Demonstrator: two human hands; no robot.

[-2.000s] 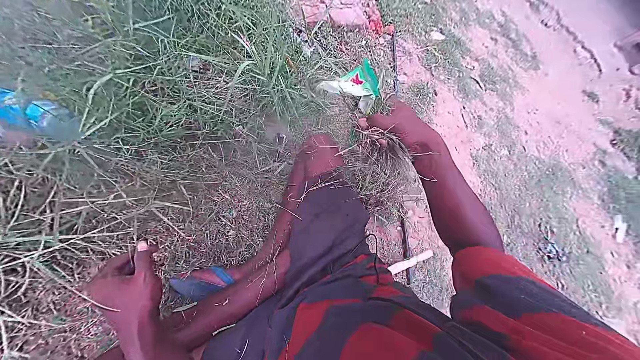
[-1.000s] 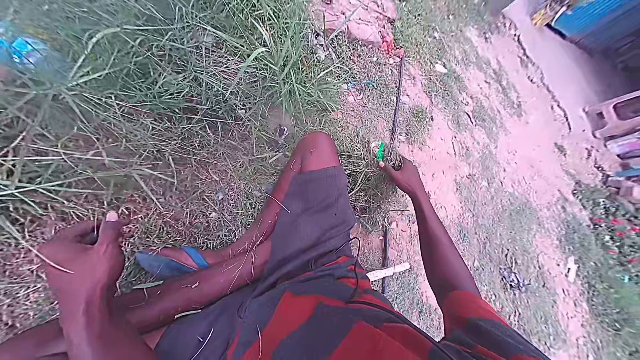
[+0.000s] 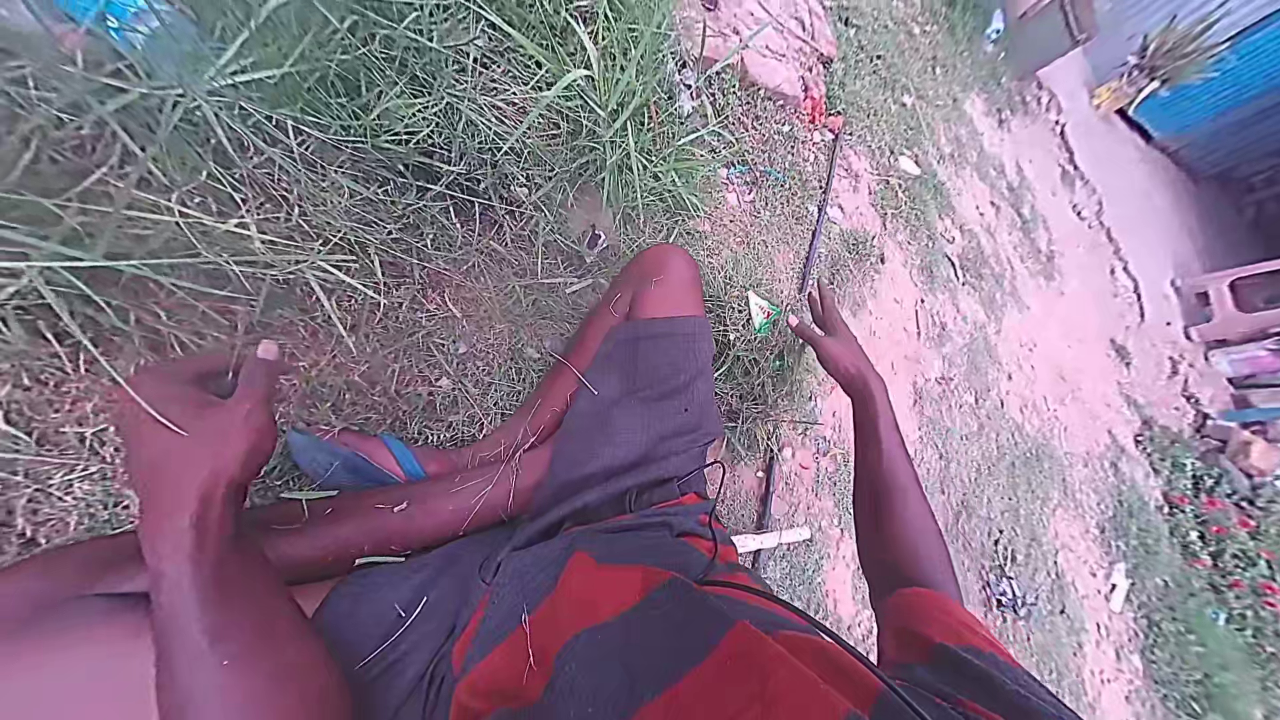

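My left hand (image 3: 205, 425) is curled at the left over dry grass (image 3: 340, 350), with its thumb raised; a pale stem crosses its back. Whether its fingers hold anything is hidden. My right hand (image 3: 838, 345) is spread beside a small green and white wrapper (image 3: 763, 312), which lies on a tuft of cut grass (image 3: 745, 385) right of my bent knee. A dark thin rod or pipe (image 3: 822, 215) runs along the ground just beyond my right fingertips. Loose grass blades lie on my legs and on my dark shorts (image 3: 640, 400).
Tall green grass (image 3: 420, 110) grows ahead and left, near blue plastic (image 3: 130, 20). A large stone (image 3: 765, 40) stands ahead. A whitish stick (image 3: 770, 540) lies by my right hip. Farther right are bare soil (image 3: 1010, 330), a pierced block (image 3: 1235, 300) and red flowers (image 3: 1215, 530).
My right hand held the wrapper with some grass two seconds ago; its fingers are now apart and the wrapper lies on the tuft. The view has turned, showing more on the right.
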